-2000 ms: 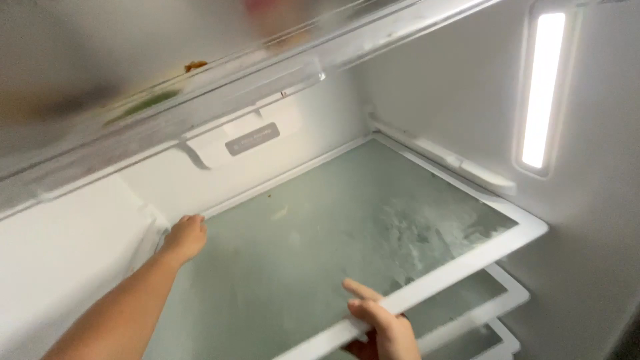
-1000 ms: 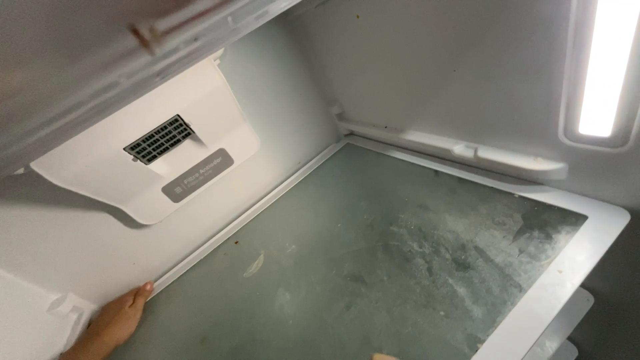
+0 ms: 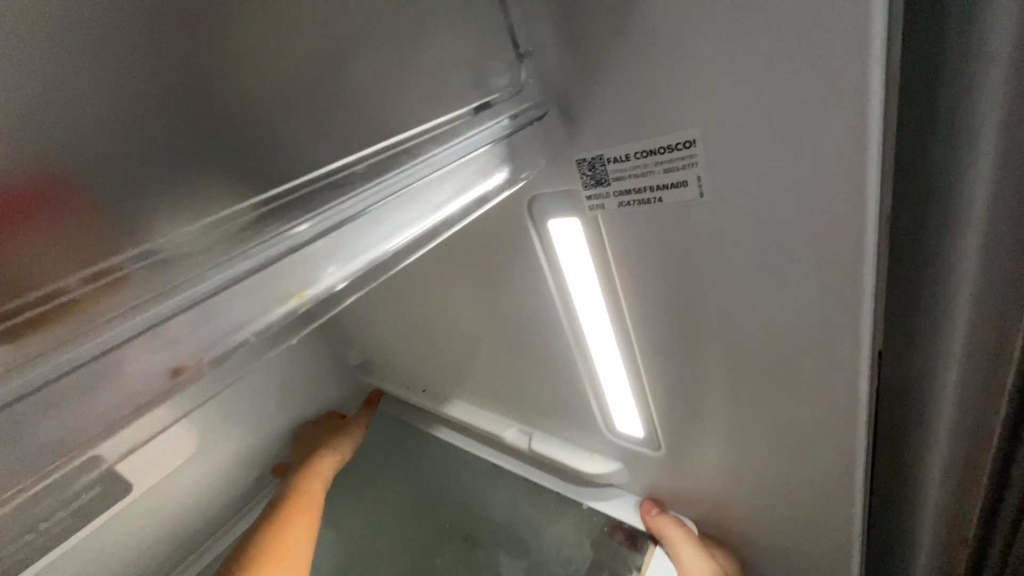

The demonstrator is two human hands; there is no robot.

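A glass refrigerator shelf with a white frame (image 3: pixel 464 488) lies low in the view inside the fridge. My left hand (image 3: pixel 332 444) reaches to the shelf's back right corner, a fingertip touching the frame by the side wall; its grip is not clear. At the front right corner my right hand (image 3: pixel 688 540) holds the white frame, thumb on top and the other fingers mostly hidden. The shelf's right edge runs beside a white support rail (image 3: pixel 560 454) on the side wall. Smudges show on the glass.
A lit light strip (image 3: pixel 596 328) is set in the right wall, below a label (image 3: pixel 640 172) bearing writing. A clear drawer or shelf edge (image 3: pixel 264 264) crosses above my hands. The fridge wall's front edge (image 3: pixel 872 320) stands at the right.
My left hand has moved from the shelf's back left area to its back right corner. My right hand, out of view one second ago, is now at the front right corner. The view has swung right.
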